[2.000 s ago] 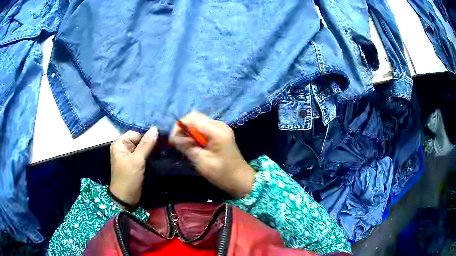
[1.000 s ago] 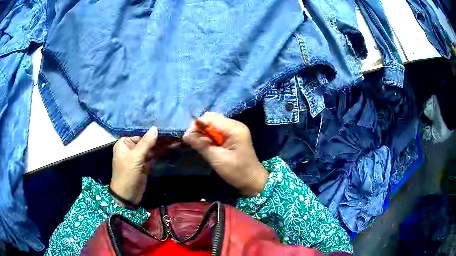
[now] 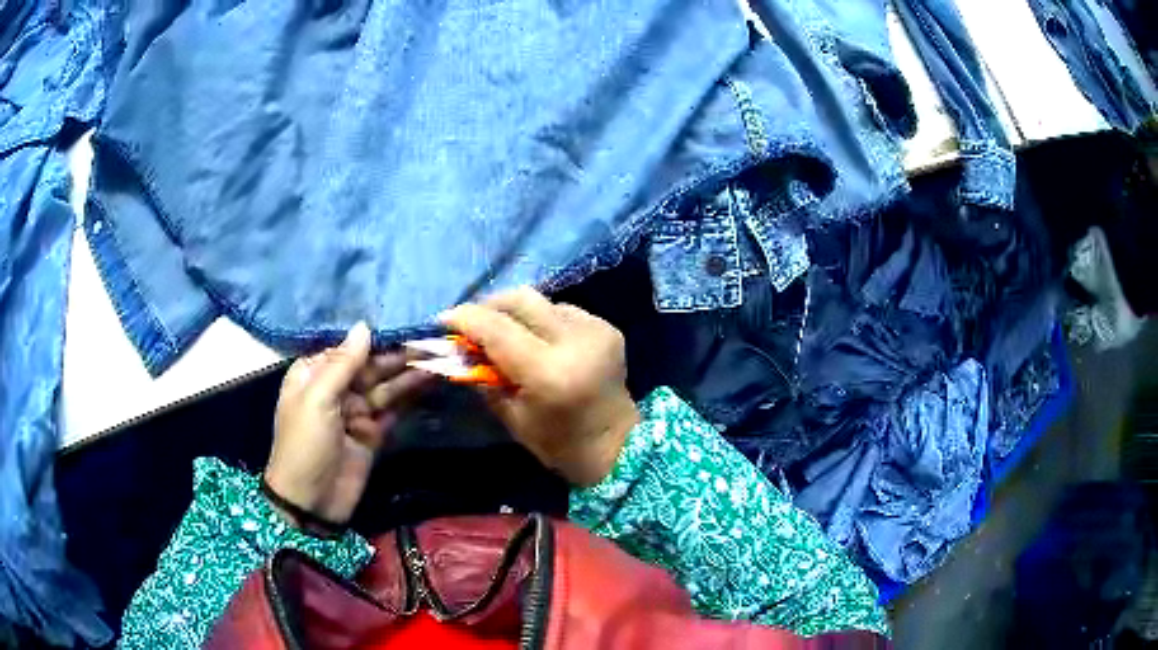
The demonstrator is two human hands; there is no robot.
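Observation:
A mid-blue denim shirt [image 3: 419,165] lies spread over the table with its curved hem [image 3: 299,340] towards me. My left hand [image 3: 328,413] pinches the hem edge between thumb and fingers, left of centre. My right hand [image 3: 549,375] is closed around orange-handled thread snips [image 3: 447,361]. Their pale blades point left, just below the hem and close to my left fingertips. Part of the handle is hidden in my right fist. Loose threads are too fine to make out.
The white tabletop [image 3: 108,368] shows at the left. Another denim garment [image 3: 32,381] hangs over the left edge. A dark denim heap [image 3: 876,330] with a lighter crumpled piece lies below the table at right, beside a bright blue edge [image 3: 997,498]. More denim lies upper right.
The shirt has shifted slightly left. My right hand has turned, so the snips now point left with their pale blades showing. My left hand stays at the hem, moved slightly left.

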